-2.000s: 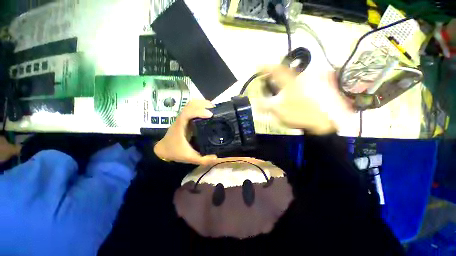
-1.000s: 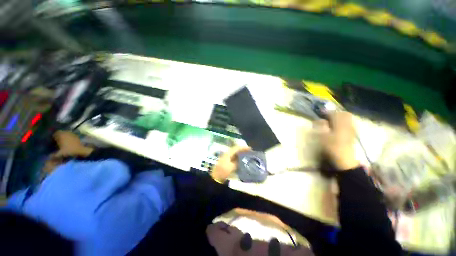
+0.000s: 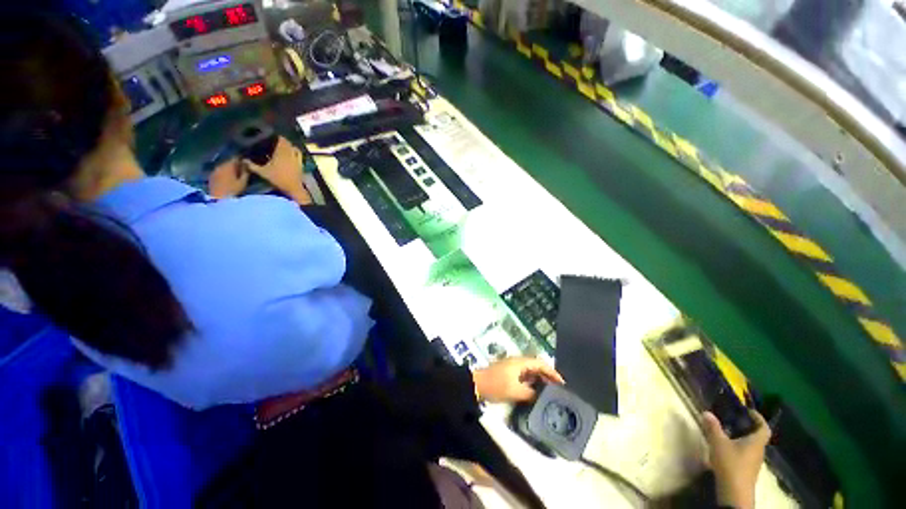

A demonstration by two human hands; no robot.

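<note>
A grey square corded socket unit (image 3: 562, 422) lies face up near the table's front edge, its round outlet showing. Its cord runs off to the lower right. My left hand (image 3: 515, 380) is at its upper left side, fingers curled on its edge. My right hand (image 3: 737, 455) is at the near end of the low test socket fixture (image 3: 685, 360), thumb and fingers on either side of its dark end. No plug can be made out there. A long black strip, possibly the adhesive sheet (image 3: 588, 343), lies beyond the socket unit.
Printed packaging sheets (image 3: 452, 273) cover the table. Several black corded items (image 3: 370, 164) lie farther along. A neighbouring worker in blue (image 3: 214, 283) sits at left, hands on a dark item, near instruments with red digits (image 3: 214, 22). A green surface and hazard tape (image 3: 755, 204) lie beyond the table.
The view has swung left along the table. The socket unit, earlier raised in my left hand, now lies face up beside the black strip. My right hand has moved from the cord to the fixture.
</note>
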